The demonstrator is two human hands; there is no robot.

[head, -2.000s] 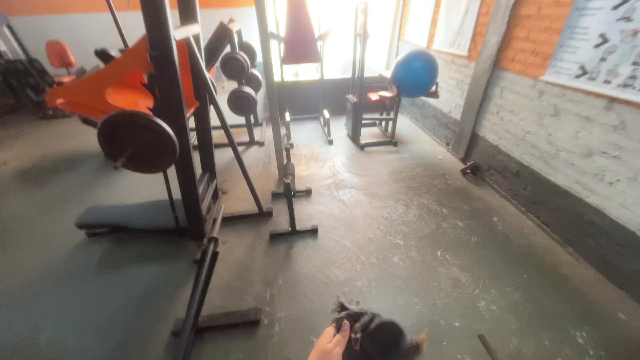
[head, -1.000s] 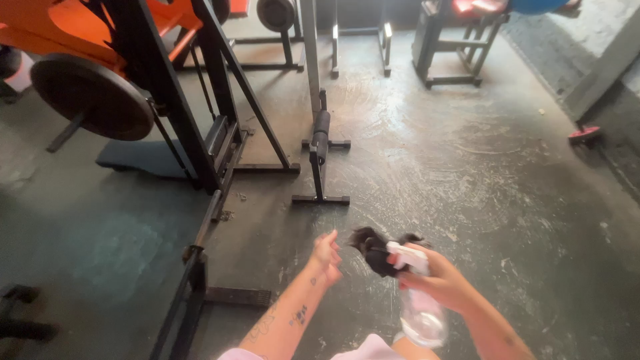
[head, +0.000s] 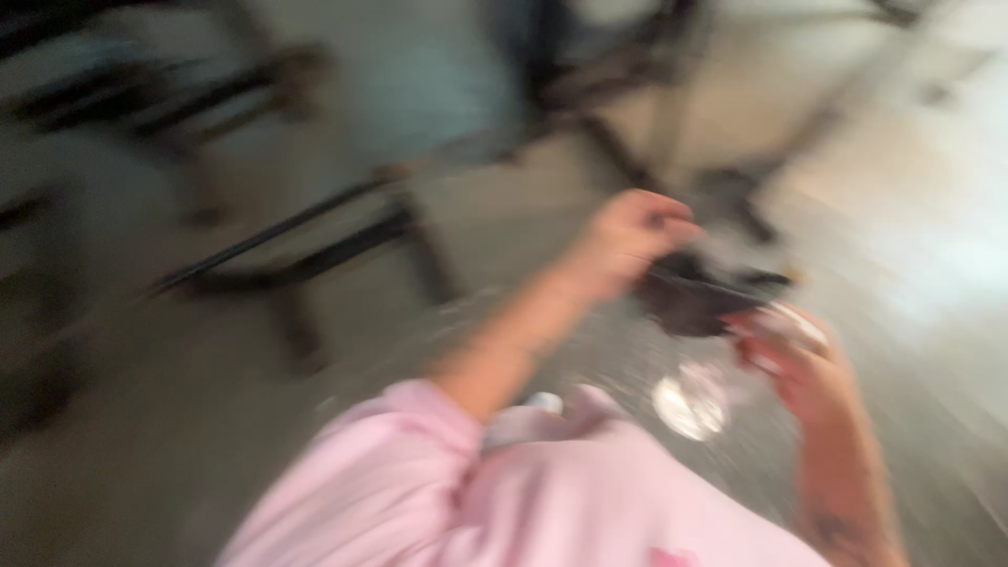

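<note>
Motion blurs the whole head view. My left hand (head: 642, 236) is at a dark cloth (head: 693, 295), its fingers curled at the cloth's upper left edge. On the other side, my right hand (head: 787, 354) is closed around the white top of a clear spray bottle (head: 693, 402) and touches the cloth's lower right end. The bottle's body hangs below the cloth, over the floor. How firmly each hand grips the cloth is too blurred to tell.
A dark metal equipment frame (head: 339, 252) stands on the grey floor to the left. More dark gym machine parts (head: 606, 71) are at the top, with a base leg just beyond my hands. My pink shirt fills the bottom.
My left hand, apart from the cloth a second ago, is now at it. The right hand still has the spray bottle. The view has swung strongly to the left and down.
</note>
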